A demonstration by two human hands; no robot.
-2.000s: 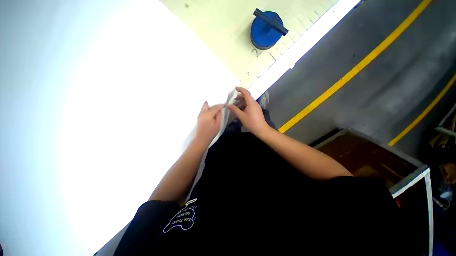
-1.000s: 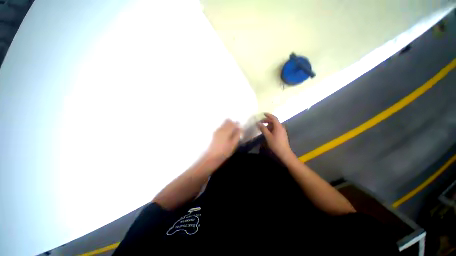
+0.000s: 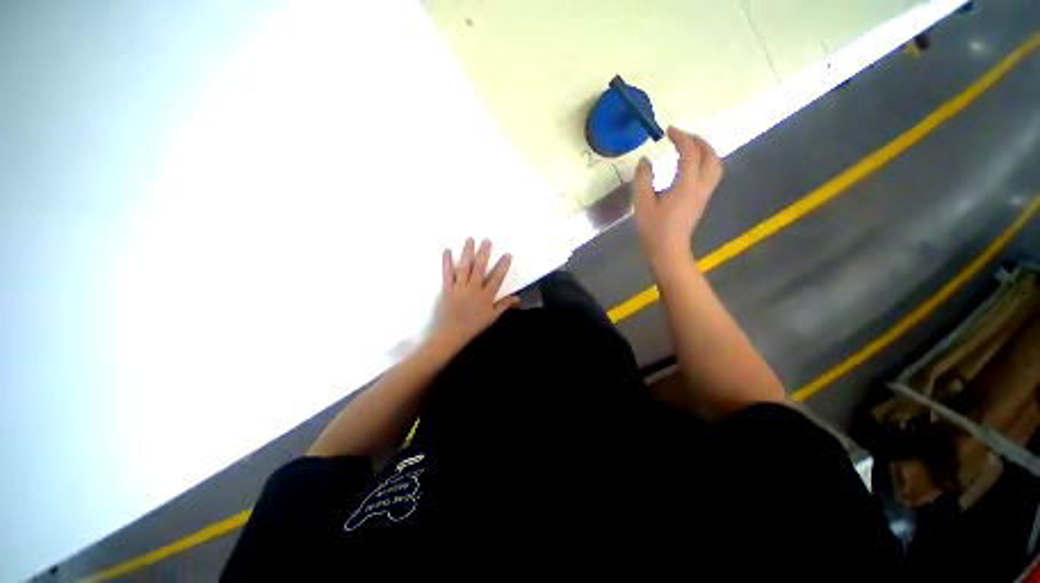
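White fabric point(image 3: 262, 228) lies flat and very bright over the left part of the table. My left hand point(image 3: 470, 298) rests palm down on it near the table's near edge, fingers spread. My right hand point(image 3: 677, 194) is raised by the table edge, thumb and fingers apart, with nothing seen in it. Its fingertips are close to the dark bar handle of a blue weight point(image 3: 616, 123). The weight stands on the cream tabletop point(image 3: 707, 57) beyond the fabric's end. Whether the fingertips touch the handle, I cannot tell.
A white strip point(image 3: 821, 82) runs along the table's near edge. Pencil marks show on the tabletop. The grey floor point(image 3: 867, 273) has yellow lines. A metal-framed cart point(image 3: 969, 427) with brown material is at the lower right.
Both hands have let go of the fabric's corner. My left hand now lies flat on the fabric. My right hand has moved up and right to beside the blue weight.
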